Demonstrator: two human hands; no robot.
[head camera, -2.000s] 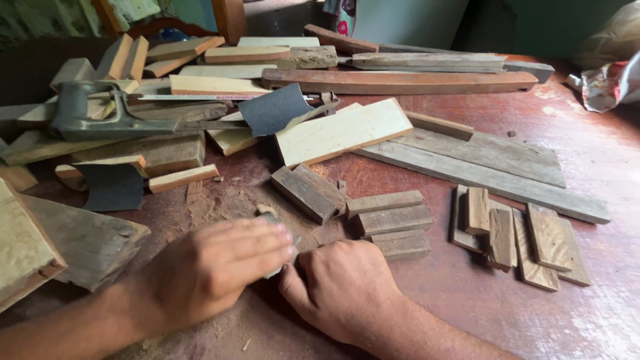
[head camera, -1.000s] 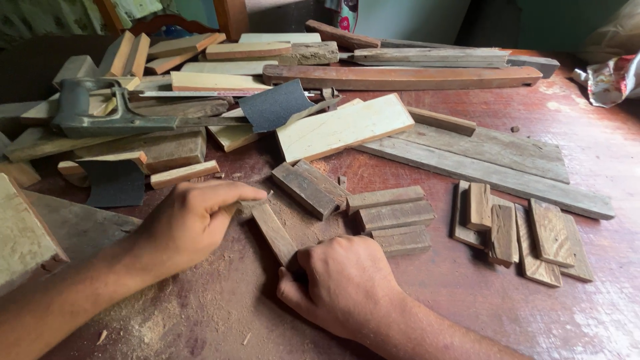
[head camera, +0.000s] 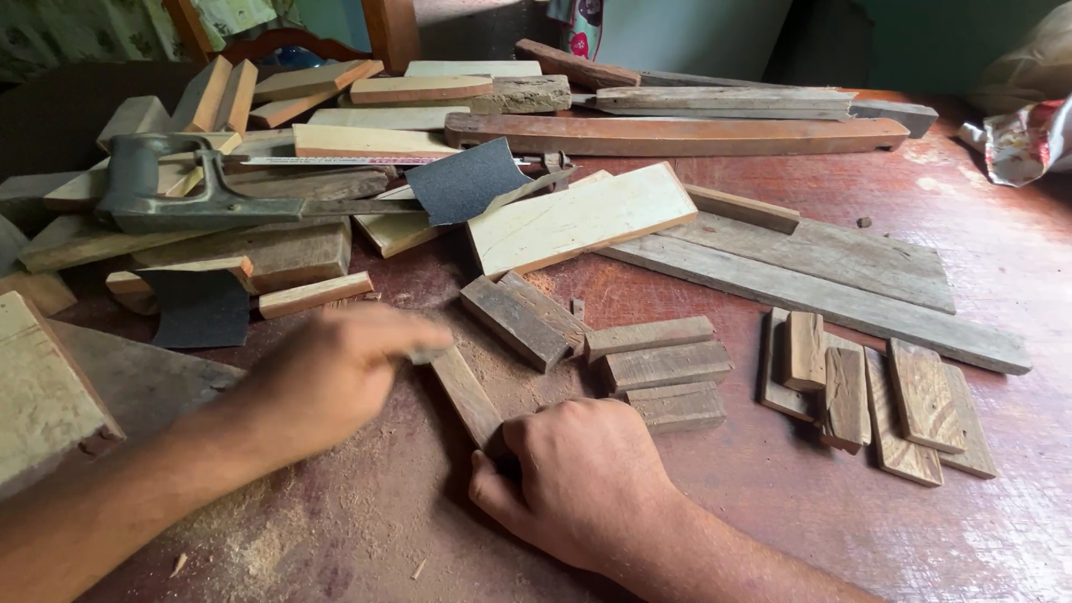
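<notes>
My right hand (head camera: 582, 481) grips the near end of a small wooden block (head camera: 466, 395) that lies on the reddish wooden table (head camera: 385, 536). My left hand (head camera: 335, 377), blurred, is at the block's far end, its fingers closed on a small greyish piece (head camera: 425, 353), perhaps folded sandpaper; most of it is hidden. Just beyond the block lie two dark wooden blocks (head camera: 515, 322), and several more small blocks (head camera: 666, 368) are lined up right of them. Sawdust (head camera: 268, 536) is spread around my hands.
A hacksaw (head camera: 209, 188) rests on piled boards at the back left, with dark sandpaper sheets (head camera: 465, 180) nearby. Long grey planks (head camera: 821, 293) lie at the right, beyond small wood pieces (head camera: 846, 394). A thick board (head camera: 50, 385) is at the left edge.
Two seconds ago my left hand covered the block beside my right hand; it has since moved to the block's far end, uncovering the wood. My right hand stays at the near end.
</notes>
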